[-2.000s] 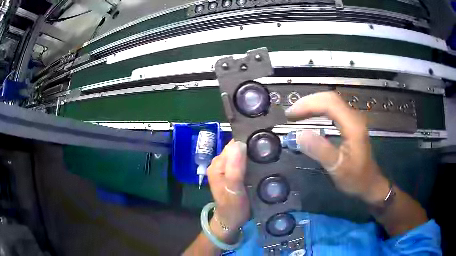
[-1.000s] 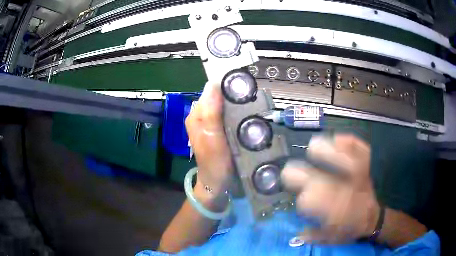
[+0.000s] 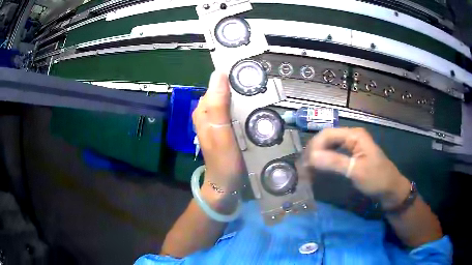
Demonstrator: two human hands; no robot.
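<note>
A grey metal carrier fixture (image 3: 259,150) is held up before me, tilted, its top end pointing away. Four-place pockets hold round black-ringed lens parts with shiny centres, such as the lowest one (image 3: 279,177). My left hand (image 3: 220,140) grips the carrier's left edge, thumb along its upper part, other fingers hidden behind it. My right hand (image 3: 352,160) is beside the carrier's lower right edge, slightly blurred, fingers curled with thumb and fingertips close together. Whether its fingertips touch the carrier or hold anything small cannot be told.
A clear-blue squeeze bottle (image 3: 318,118) lies on the green bench right of the carrier. A blue bin (image 3: 182,121) sits left of my left hand, partly hidden. Brown-grey fixture plates (image 3: 315,88) lie along the line edge. White rails (image 3: 362,39) run across behind.
The carrier has moved up and left from its earliest position and catches more light. My right hand has moved down from the upper pocket to beside the lowest one, its fingers now more curled.
</note>
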